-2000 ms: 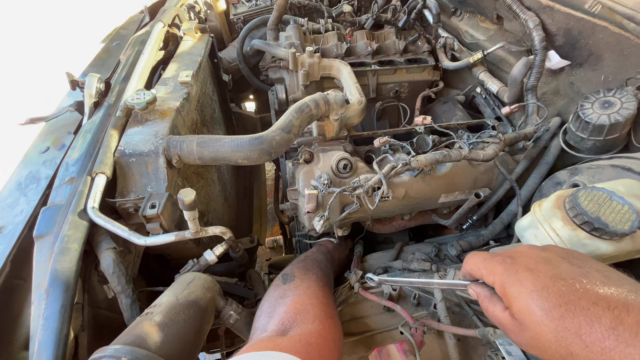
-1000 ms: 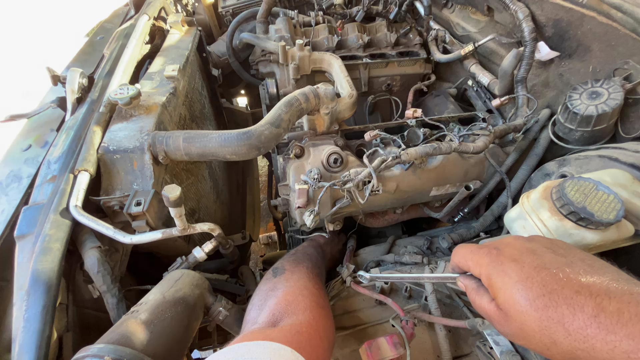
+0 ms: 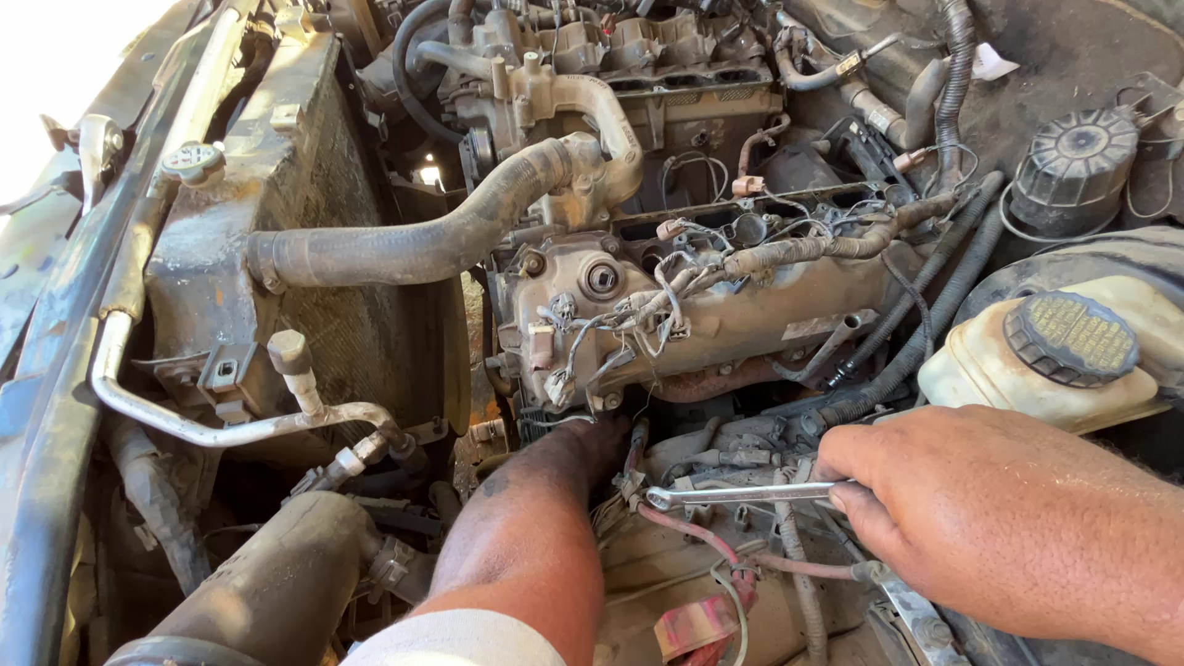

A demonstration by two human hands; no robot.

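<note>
My right hand (image 3: 962,518) grips a chrome combination wrench (image 3: 749,494) by one end. The wrench lies roughly level, its ring end pointing left above red cables (image 3: 694,532). My left hand (image 3: 597,444) reaches down beneath the dusty valve cover (image 3: 777,301) at the front of the engine. Its fingers are hidden, so what they touch or hold cannot be told. Unplugged wiring connectors (image 3: 562,310) hang on the engine front just above that hand.
At left stands the radiator (image 3: 296,166), with a thick hose (image 3: 398,254) running to the engine. A metal pipe (image 3: 231,433) and a wide intake tube (image 3: 277,573) flank my left forearm. A reservoir with a black cap (image 3: 1071,338) sits behind my right hand.
The view has shifted a little between frames. Both hands keep much the same places, the right one with the wrench still in it.
</note>
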